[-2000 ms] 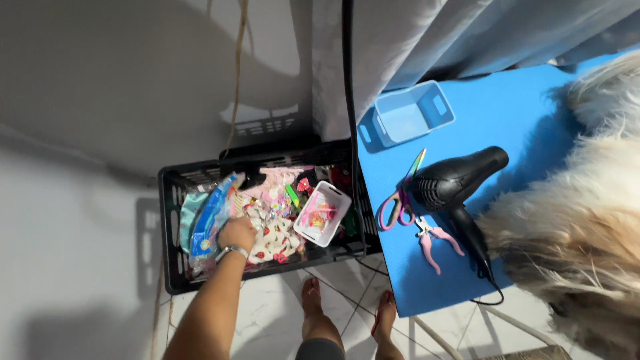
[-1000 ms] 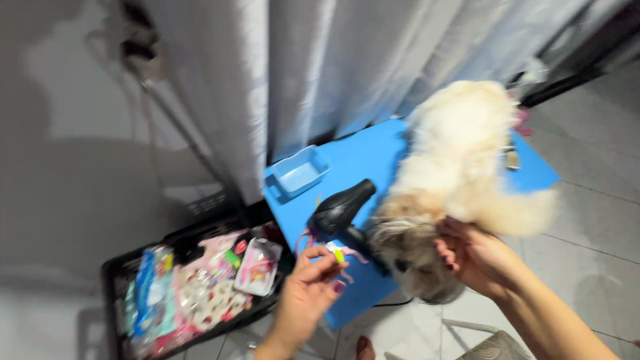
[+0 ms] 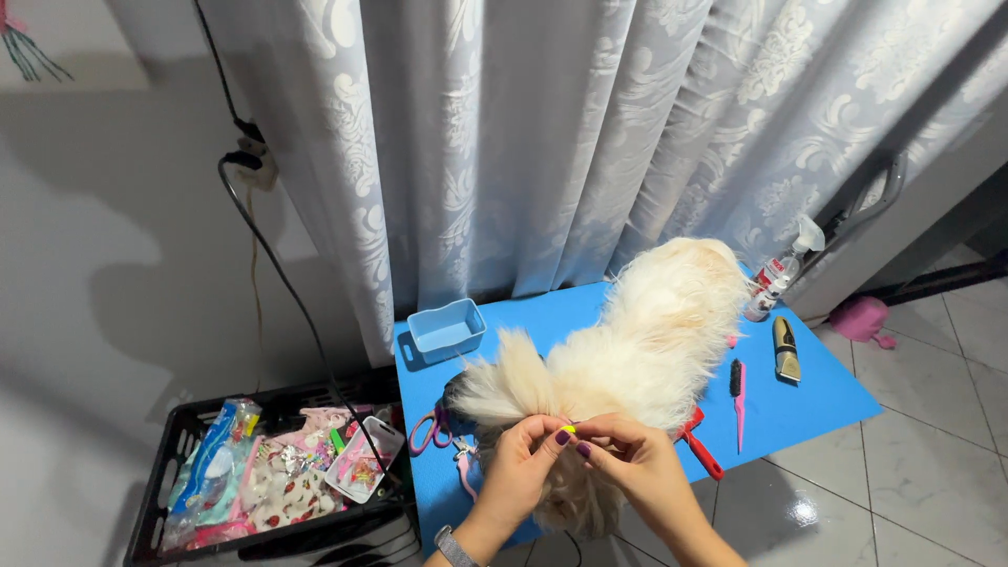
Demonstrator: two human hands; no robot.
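Observation:
A long-haired white and tan dog point(image 3: 646, 339) is on a blue-topped table point(image 3: 819, 409). Over the dog's head, my left hand point(image 3: 524, 461) and my right hand point(image 3: 630, 453) meet fingertip to fingertip. Between them is a small neon-yellow item point(image 3: 568, 429), too small to name surely, pinched by both hands beside the hair. Left of the dog lie purple-handled scissors point(image 3: 430, 431) and pink-handled nail clippers point(image 3: 465, 466). A black hair dryer point(image 3: 455, 394) is mostly hidden behind the dog's hair.
A light-blue plastic basket point(image 3: 447, 331) stands at the table's back left. To the right are a red-handled slicker brush point(image 3: 701, 453), a pink brush point(image 3: 739, 402), a hair clipper point(image 3: 785, 350) and a spray bottle point(image 3: 787, 256). A black crate point(image 3: 150, 504) of supplies stands left, below a hanging cord point(image 3: 291, 287).
My left hand was in the crate two seconds ago, then held a small yellow item above the table. Both hands have now come together at the dog's head. The view has shifted considerably.

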